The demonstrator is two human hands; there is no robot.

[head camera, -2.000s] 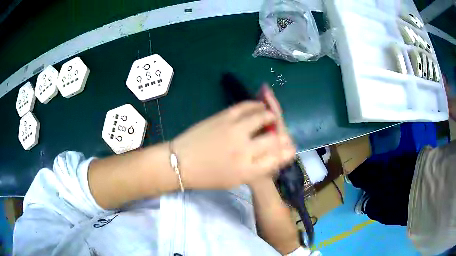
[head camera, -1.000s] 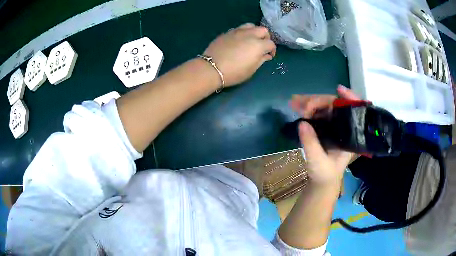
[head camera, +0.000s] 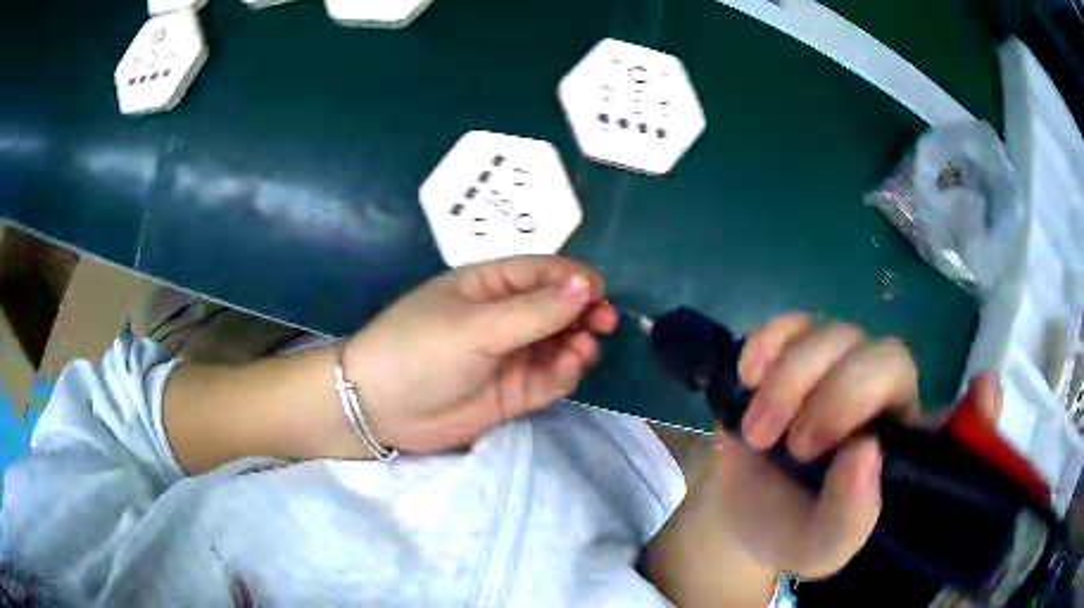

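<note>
My right hand grips the black electric screwdriver, its red lever at the right. The thin metal bit points left at my left fingertips. My left hand has its thumb and fingers pinched just left of the bit tip; anything as small as a screw between them cannot be made out. A white hexagonal housing lies panel side up just behind my left hand, and another housing lies behind it to the right. Neither is touched by the screwdriver.
More white housings lie at the upper left, some cut off by the frame. A clear screw bag lies at the right, with loose screws in front of it. A white foam tray stands at the right edge. The green bench's front edge runs behind my forearms.
The view has swung left. My left hand has come from beside the screw bag to the bit. The screwdriver, held in my right hand, now points at my left fingertips.
</note>
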